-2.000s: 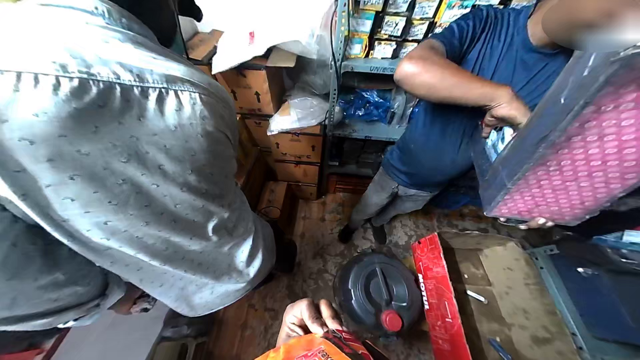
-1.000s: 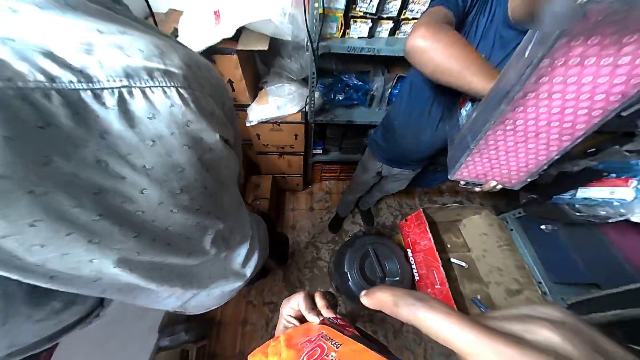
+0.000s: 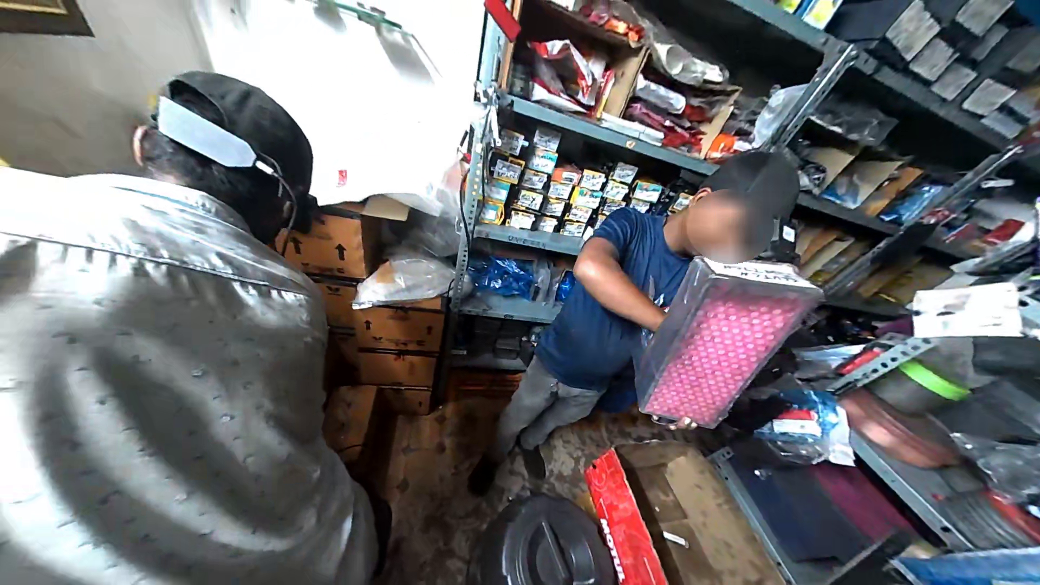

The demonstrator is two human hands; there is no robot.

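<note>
Neither of my hands shows in the head view now. At the bottom middle stands a round black plastic container with a moulded top (image 3: 546,544). Right beside it lies an open Motul cardboard box (image 3: 715,520) with a red flap and a small white stick inside. A person in a blue T-shirt (image 3: 581,325) holds a clear-sided box with a pink patterned panel (image 3: 719,349), one hand beneath it and the other arm reaching behind or into it; which of these I cannot tell.
Another person in a grey patterned shirt (image 3: 162,390) fills the left side, facing away. Brown cartons (image 3: 398,329) are stacked behind. Metal shelving (image 3: 601,126) with packaged goods spans the back and right. A metal rack (image 3: 910,471) with bagged items stands at the lower right.
The view has tilted up a lot. My hands and the orange packet, seen at the bottom a second ago, are out of sight. Both people's heads now show.
</note>
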